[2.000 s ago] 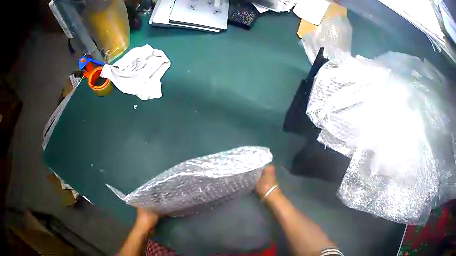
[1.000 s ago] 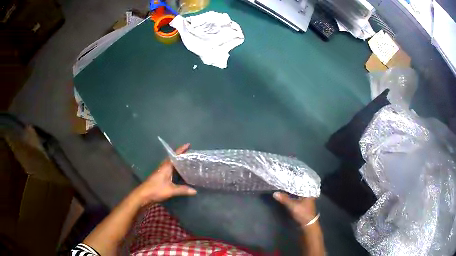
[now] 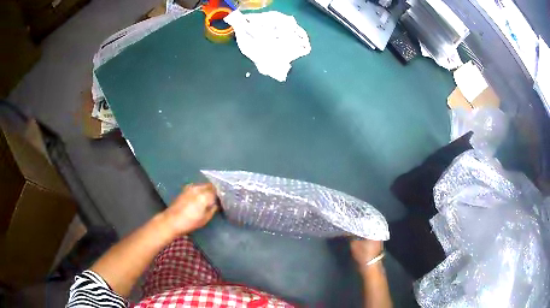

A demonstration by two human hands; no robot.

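A bubble bag (image 3: 289,204) closed round a part lies tilted at the near edge of the green bench; the part inside cannot be made out. My left hand (image 3: 194,207) is closed on the bag's left end, its fingers curled at the corner. My right hand (image 3: 366,249) holds the bag's right end from below, its fingers partly hidden by the bag. Both hands are bare.
A heap of bubble bags (image 3: 488,228) lies at the right, beside a black object (image 3: 431,174). A white rag (image 3: 271,42) and orange tape dispenser (image 3: 218,25) are at the back. An open carton (image 3: 36,204) stands at the left.
My left hand has gone from spread fingers to a closed grip on the bag's left end. The bag's left flap has folded down. My right hand still holds the right end.
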